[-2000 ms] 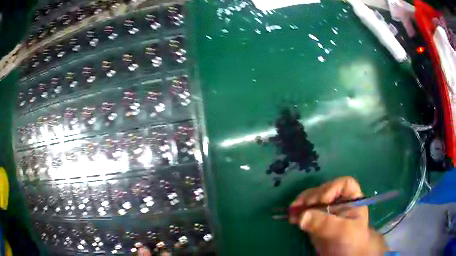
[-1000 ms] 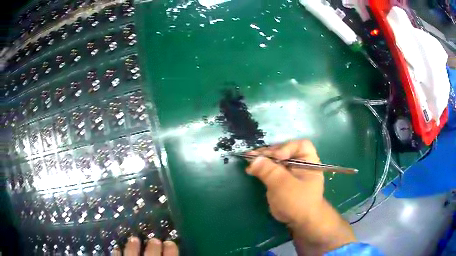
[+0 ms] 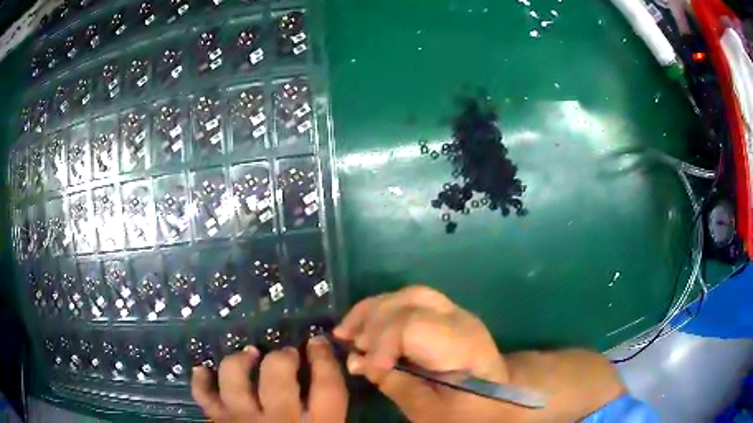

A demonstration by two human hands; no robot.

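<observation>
A clear blister tray (image 3: pixel 329 248) with rows of small dark modules lies on the left. A pile of small black rings (image 3: pixel 487 161) lies on the green mat to its right. My right hand (image 3: pixel 421 343) holds metal tweezers (image 3: pixel 487 388) at the tray's lower right corner; the tips are hidden by my fingers. My left hand (image 3: pixel 277 384) is cut off by the bottom edge. Its fingertips rest on the tray's bottom row, close to the right hand, with the index fingertip beside the last module. Whether it grips anything is hidden.
At the far right are a red-edged container (image 3: pixel 726 58) with white material, a white tube (image 3: pixel 648 29), a small round gauge (image 3: pixel 722 223) and clear tubing (image 3: pixel 689 273). The green mat (image 3: pixel 396 83) has glare across its middle.
The right hand with the tweezers has moved left and down from the ring pile to the tray's corner. More of the left hand shows. The view has shifted, with the tray further right.
</observation>
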